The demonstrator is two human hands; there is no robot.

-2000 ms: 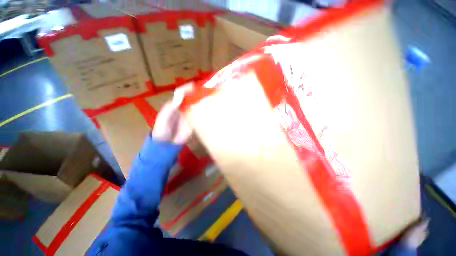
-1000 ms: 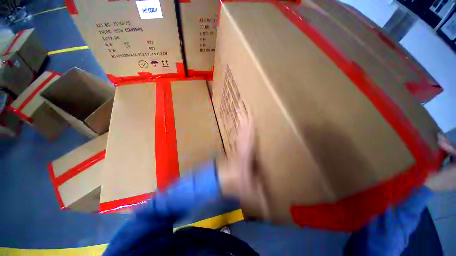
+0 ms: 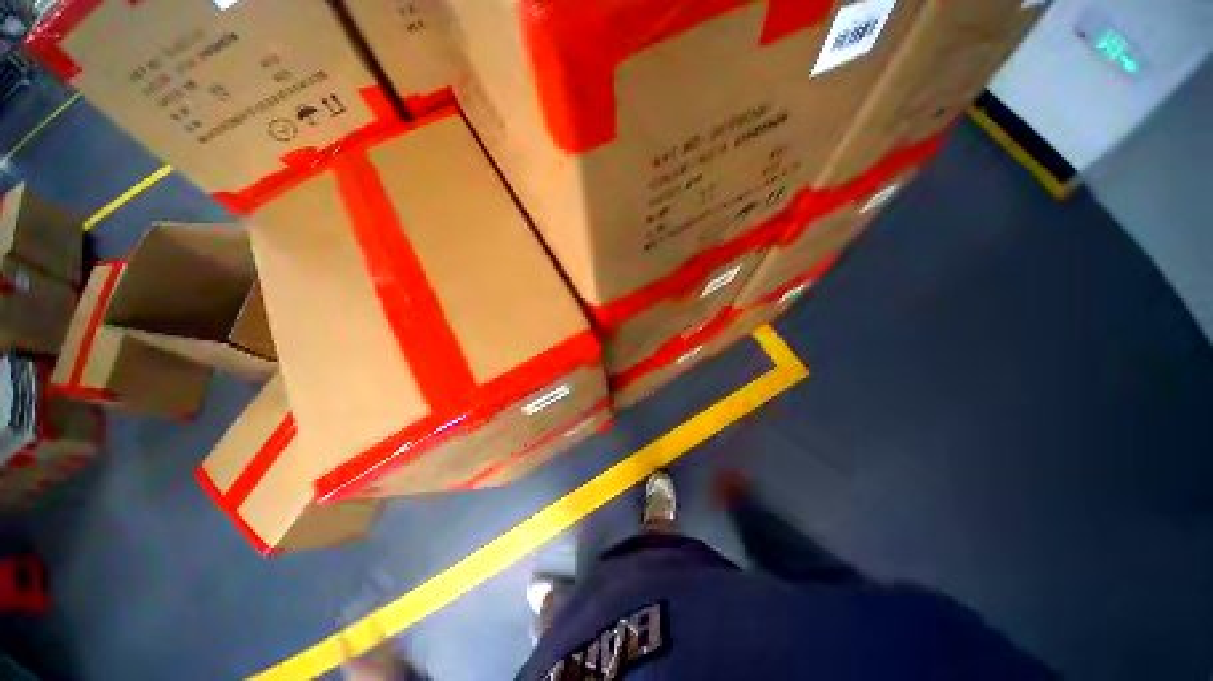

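A large carton [image 3: 718,173] with red tape, black print and a white label stands upright in the stack. Beside it on the left lies a lower taped carton [image 3: 299,286], its top bare of other boxes. My left hand [image 3: 373,652] is a faint blur at the bottom left, away from the cartons; its fingers cannot be made out. A blurred reddish spot [image 3: 729,487] at the end of a dark streak, right of the shoes, may be my right hand; it is too smeared to tell. Neither blur touches a carton.
Another upright carton [image 3: 213,93] stands at the back left. An open empty carton [image 3: 180,299] and a small taped carton [image 3: 253,466] are at the left. A yellow line [image 3: 572,506] runs along the floor before the stack. A red object [image 3: 23,583] lies low left. A white panel [image 3: 1111,67] is upper right.
The large carton was held tilted between both hands; it now stands upright in the stack, right of the lower carton. Both hands have come off it, and the view has turned.
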